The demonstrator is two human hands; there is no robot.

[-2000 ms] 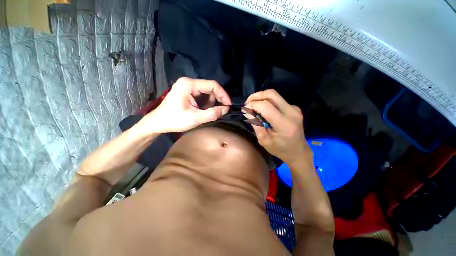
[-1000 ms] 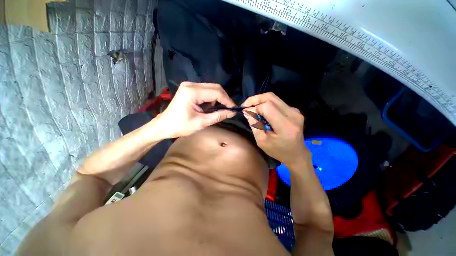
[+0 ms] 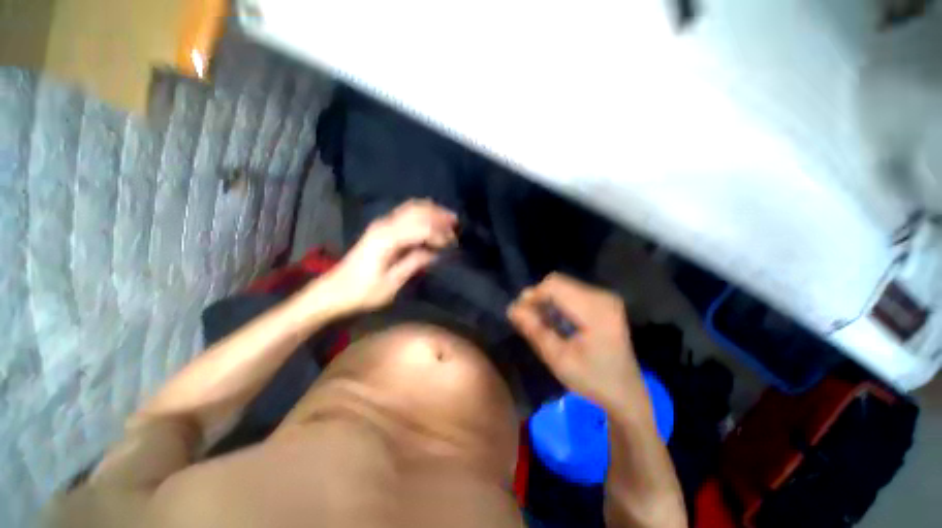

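Observation:
The frame is blurred. My left hand [image 3: 398, 253] is over my lap at centre left, with fingers curled and a small dark bit at the fingertips, too blurred to make out fully. My right hand [image 3: 573, 335] is lower and to the right, closed around the small dark-blue thread snips [image 3: 559, 321], which show between the fingers. The two hands are apart. Dark cloth [image 3: 398, 155] hangs behind and beyond the hands, below the machine bed's edge.
The white machine bed [image 3: 620, 113] crosses the upper right, with a reddish-brown window fitting [image 3: 901, 312] at its right end. Silver quilted sheeting [image 3: 93, 248] is at left, cardboard [image 3: 114, 46] above it. A round blue object [image 3: 568, 438] and a blue-rimmed bin [image 3: 759, 340] are below.
My hands have separated; the right has moved down with the snips, the left slightly up and left. The view has shifted, so more of the white machine bed shows.

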